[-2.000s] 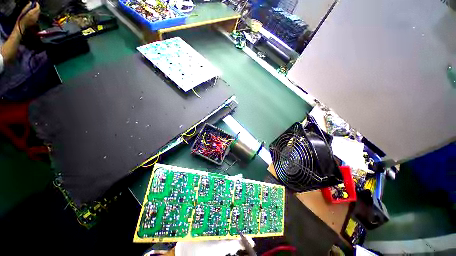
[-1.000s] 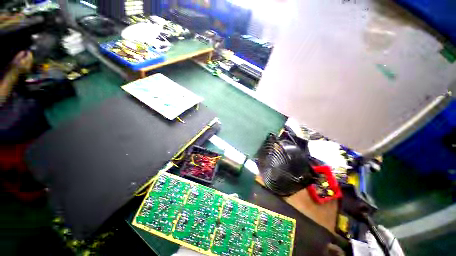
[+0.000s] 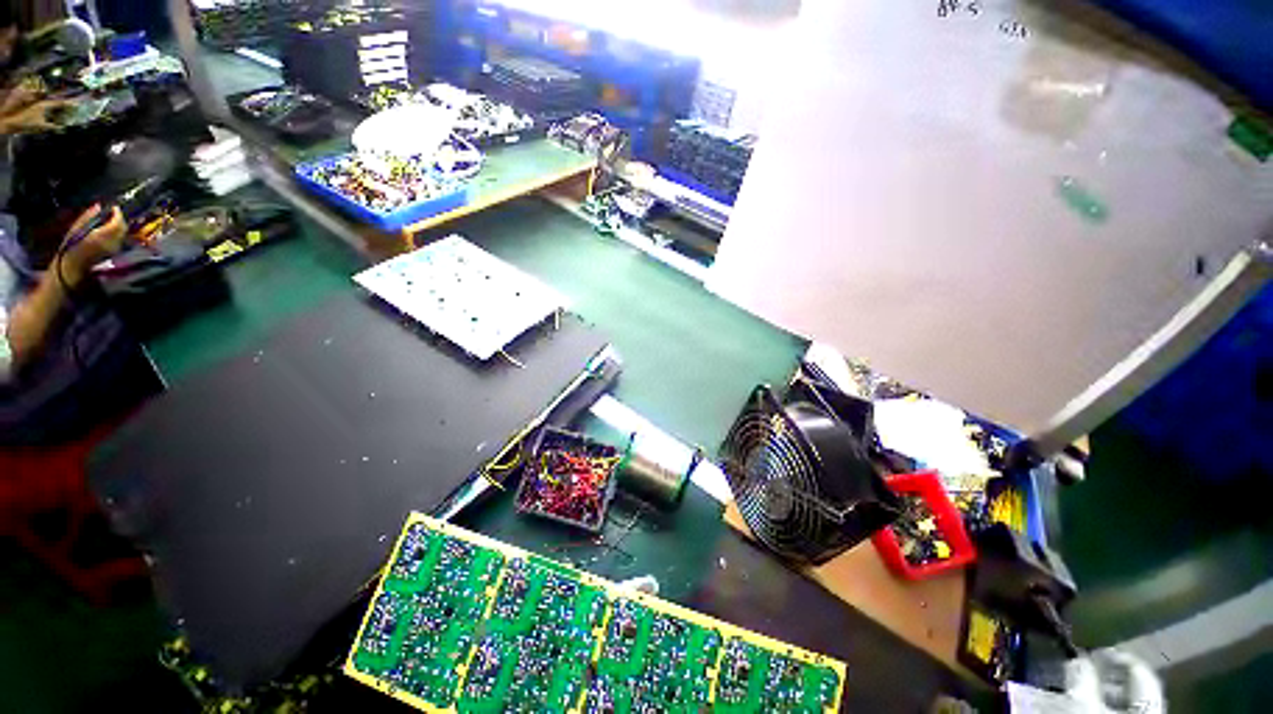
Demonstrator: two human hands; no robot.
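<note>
A green PCB panel (image 3: 538, 642) with yellowish edges lies across the bottom centre, its face of small parts and joints up, its near edge cut off by the picture. A small pale tip, which looks like a gloved fingertip of my left hand (image 3: 637, 586), shows at the panel's far edge. The rest of that hand is hidden under the panel or out of the picture. My right hand (image 3: 1117, 684), in a white glove, is at the bottom right edge, blurred and cut off, beside the dark soldering station (image 3: 988, 642). What its fingers hold cannot be seen.
Beyond the panel are a wire tray (image 3: 568, 479) and a solder spool (image 3: 656, 469). A black fan (image 3: 803, 474) and a red component bin (image 3: 923, 526) stand right. A black sheet (image 3: 307, 474) covers the left, with a pale board (image 3: 461, 296) on it. A person's hand (image 3: 95, 244) shows far left.
The panel has tilted and sits lower in the picture. My right hand has left the panel's near side, where a thin tool showed, and is now at the bottom right. The view has shifted.
</note>
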